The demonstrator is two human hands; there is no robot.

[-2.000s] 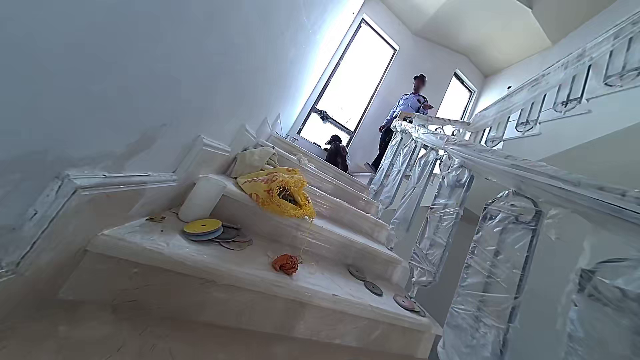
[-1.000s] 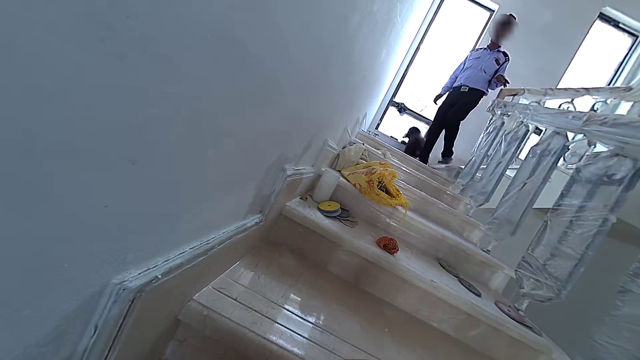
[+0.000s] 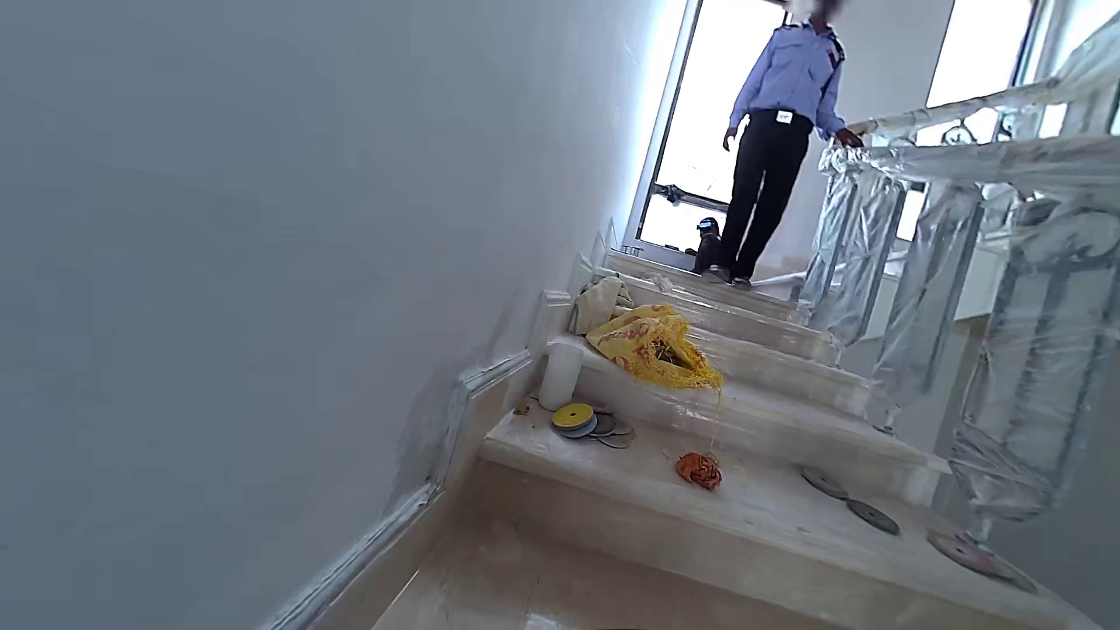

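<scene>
Neither my left hand nor my right hand shows in the head view. On a stone stair tread lie a yellow disc (image 3: 573,416) on a blue one, with several grey discs (image 3: 615,430) beside them. A white cylindrical container (image 3: 561,376) stands behind these, near the wall. An orange-red tangled bundle (image 3: 698,470) rests mid-tread, and dark round discs (image 3: 872,517) and a reddish disc (image 3: 962,554) lie toward the right end. One step up, a yellow woven sack (image 3: 643,344) lies with its frayed mouth open, next to a whitish cloth (image 3: 598,304).
A plastic-wrapped balustrade (image 3: 927,280) runs up the right side; a grey wall with stone skirting (image 3: 499,372) bounds the left. Higher up, a person (image 3: 774,140) in a light shirt stands with one hand at the railing, beside a dark figure (image 3: 707,245) low by the window.
The view has swung toward the left wall. The standing person has come from beside the upper railing's far end to the top of this flight and now looks larger.
</scene>
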